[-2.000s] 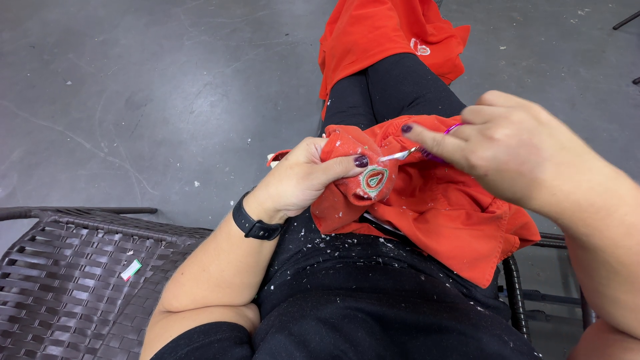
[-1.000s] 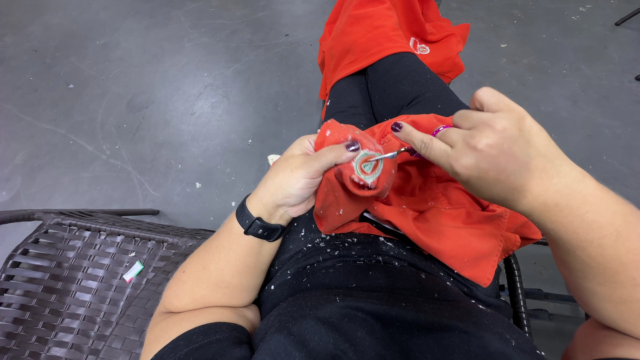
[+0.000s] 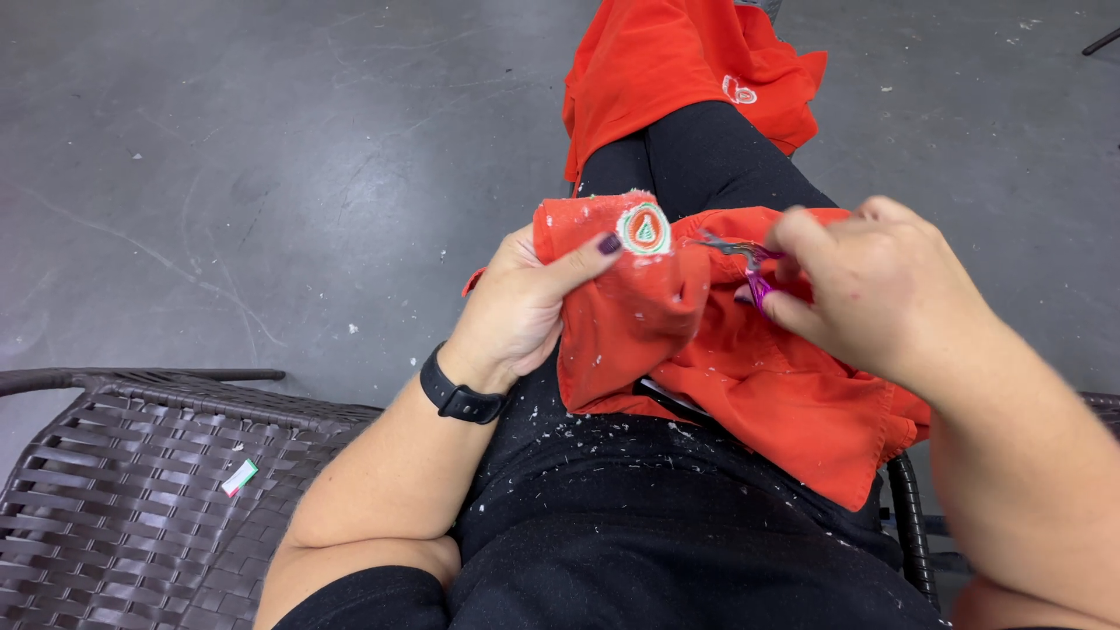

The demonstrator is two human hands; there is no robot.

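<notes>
My left hand [image 3: 534, 306] pinches a red-orange cloth garment [image 3: 787, 411] that lies over my lap, the thumb beside a round embroidered patch [image 3: 645, 229] in white, green and orange. In my right hand [image 3: 862, 280] is a small pair of scissors [image 3: 751, 254] with pink-purple handles. Their metal blades point left toward the patch, a short gap away from it. The blade tips are a little blurred. White thread bits are scattered over the cloth and my black clothes.
A second red-orange garment [image 3: 652, 79] with a white embroidered mark lies over my lower legs. At left stands a brown woven chair [image 3: 131, 525], a small white, green and red scrap [image 3: 239, 478] on its seat. Lint dots the grey floor [image 3: 262, 175].
The scissors' tips, on the patch a second ago, are now off to its right, and my right hand has drawn back. The patch is turned flatter toward the view.
</notes>
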